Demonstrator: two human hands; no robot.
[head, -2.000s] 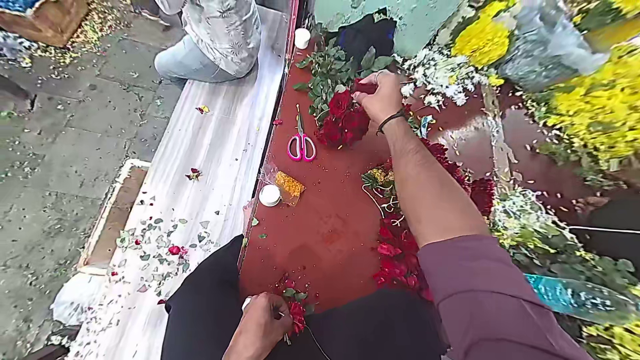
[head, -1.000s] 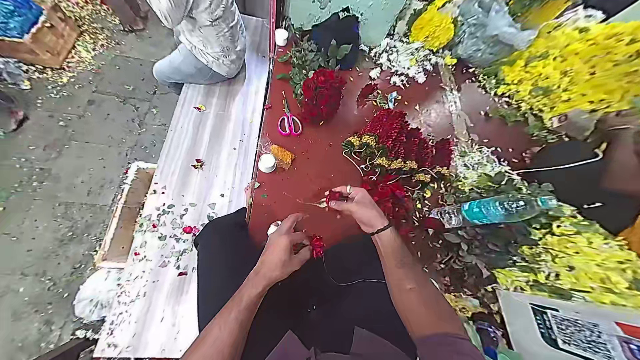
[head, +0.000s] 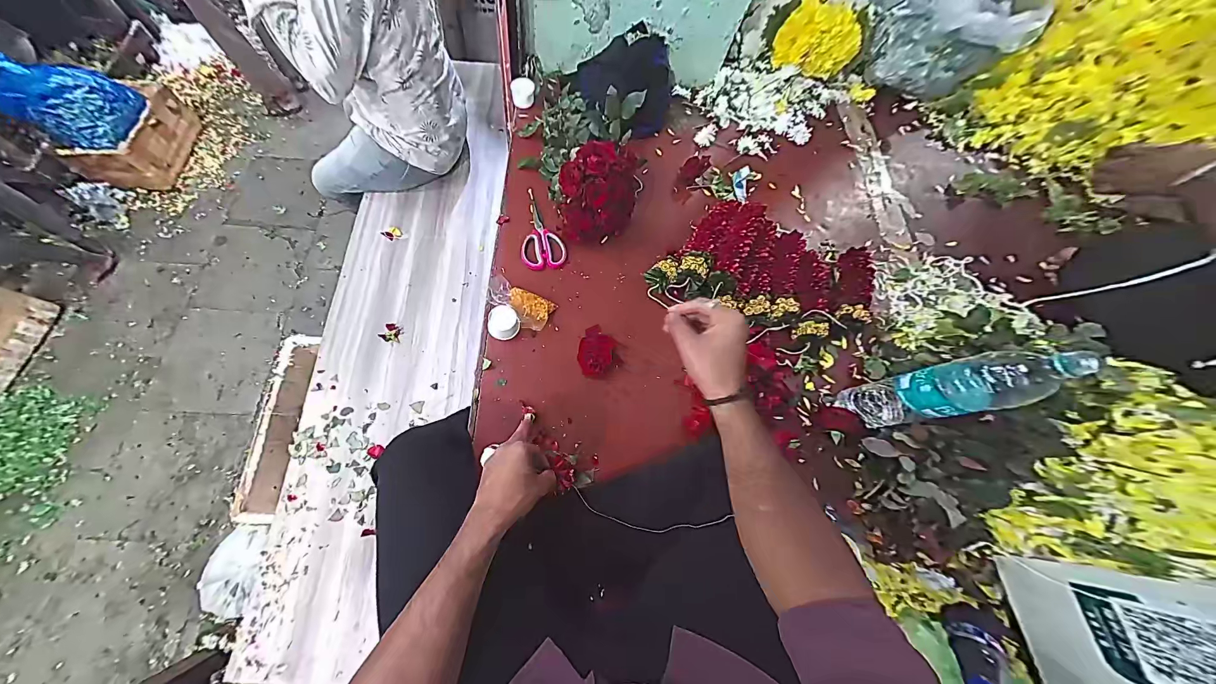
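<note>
My left hand is low at the table's near left edge, index finger extended, its curled fingers on small red flowers. A thin white thread runs from these flowers across my dark-clothed lap to my right forearm. My right hand is raised beside the garlands of red petals and yellow flowers, fingertips pinched together; whether a thread is between them is unclear. One red rose lies on the red-brown table between the hands. Farther off are a bunch of red roses and pink-handled scissors.
White spools and a packet of orange material lie at the table's left. A plastic bottle and yellow flowers are at right. A person sits on the pale bench at far left.
My right hand has moved away from my left, up toward the garlands. A red rose now lies on the table where none lay a second ago.
</note>
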